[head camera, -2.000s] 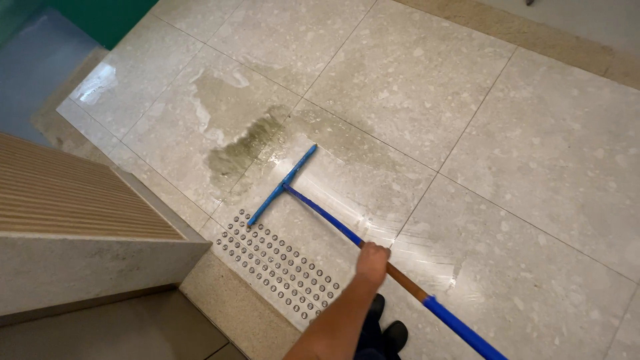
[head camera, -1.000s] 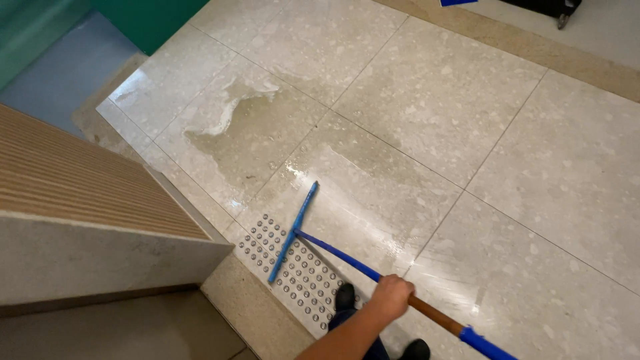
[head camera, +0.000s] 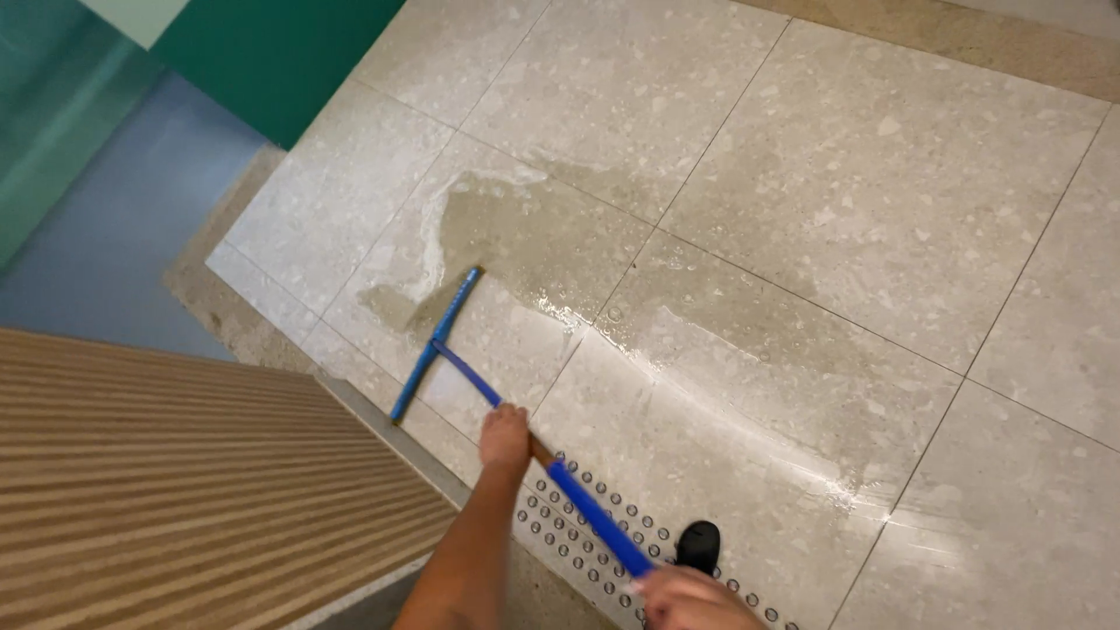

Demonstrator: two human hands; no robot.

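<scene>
A floor squeegee with a blue head (head camera: 437, 343) and a long blue handle (head camera: 599, 516) reaches across the tiled floor. My left hand (head camera: 506, 436) is closed around the shaft a short way behind the head, by a brown section of it. Lower down, at the bottom edge of the view, my right hand (head camera: 696, 599) grips the blue upper handle; part of it is cut off. The head rests on the tiles at the left edge of a wet patch (head camera: 525, 232) with pale, foamy borders. Streaks of moisture shine to the right of it.
A ribbed tan wall panel (head camera: 175, 472) stands at the lower left, above a stone edge. Round metal tactile studs (head camera: 586, 534) lie on the floor by a black shoe (head camera: 698, 547). A green panel (head camera: 271, 61) rises at the upper left.
The squeegee head has moved off the studs to the wet patch's left side. My right hand, unseen in both earlier frames, now shows on the handle. The view has shifted.
</scene>
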